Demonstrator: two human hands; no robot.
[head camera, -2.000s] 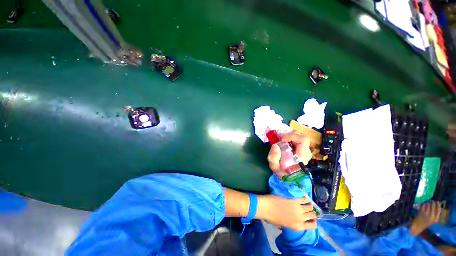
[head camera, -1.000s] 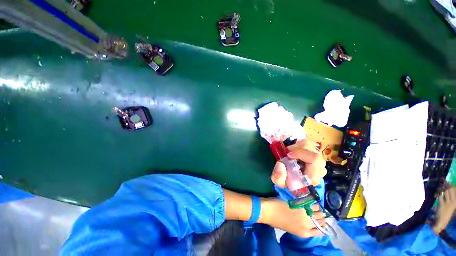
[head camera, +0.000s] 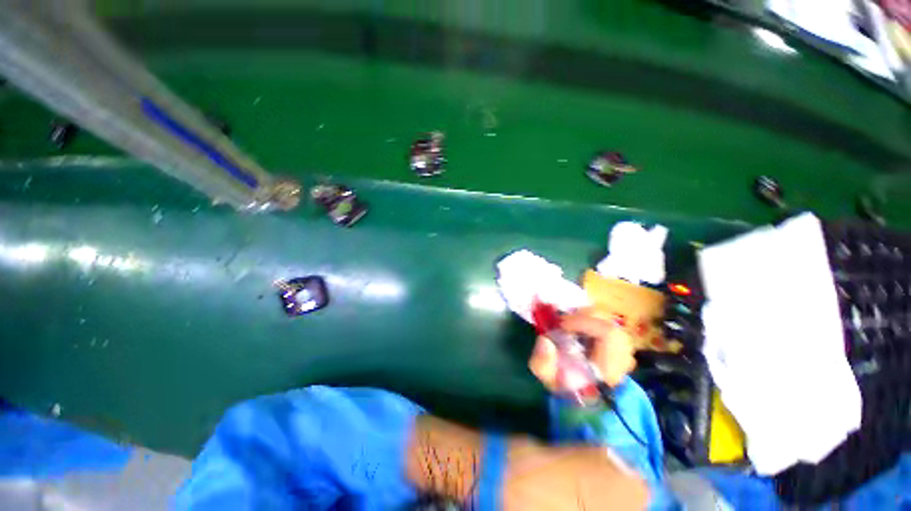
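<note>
My right hand (head camera: 607, 344) is closed around the pinkish-red dispensing syringe (head camera: 573, 371). Its red end points up-left at a crumpled white tissue (head camera: 534, 281); the needle tip is not distinguishable. My left hand (head camera: 579, 484), with a blue wrist strap (head camera: 490, 474), is low in the picture and blurred, at my right sleeve; its fingers and any grip are unclear. Tan cardboard (head camera: 617, 299) with red spots lies just beyond my right hand. A small black assembly (head camera: 303, 296) lies on the near green surface, left of the hands; another assembly (head camera: 341, 205) lies farther back.
Several more assemblies, one here (head camera: 428, 155), lie on the far green belt. A metal post (head camera: 130, 110) slants in from upper left. Another tissue (head camera: 636, 253) lies behind the cardboard. At right are the controller (head camera: 681, 324), white paper (head camera: 779, 349) and a black gridded tray (head camera: 879, 319).
The view has shifted, so the belt and assemblies appear lower. My left hand appears lower and more blurred. My right hand still holds the syringe by the tissue.
</note>
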